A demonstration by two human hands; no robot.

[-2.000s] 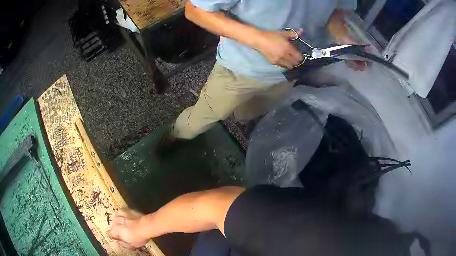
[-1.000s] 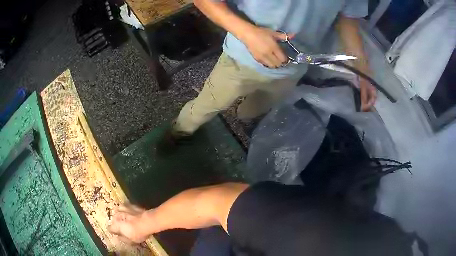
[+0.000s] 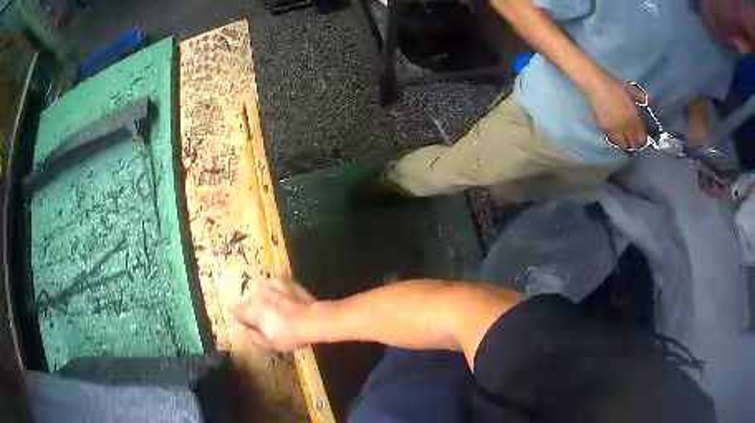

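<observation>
My right hand [image 3: 277, 316] is on the wooden ledge [image 3: 217, 157], palm down with bent fingers. It is blurred, and I cannot tell whether anything is under the fingers. Small black scraps lie on the ledge around it. The green cutting pad [image 3: 91, 219] runs along the ledge on the left, littered with black scraps. A long dark offcut piece [image 3: 91, 140] lies across its far part. A dark grey stack or block [image 3: 116, 392] shows at the bottom left, cut off by the edge. My left hand is out of the picture.
A person in a light blue shirt [image 3: 621, 49] stands at the upper right, holding large scissors [image 3: 666, 142]. A clear plastic bag [image 3: 550, 248] with black scraps is at the right. A green floor plate [image 3: 372, 235] lies beyond my forearm.
The view has swung left, showing more of the pad and the dark stack. My right hand remains on the ledge. The other person's scissors have tilted downward, and that person leans over more.
</observation>
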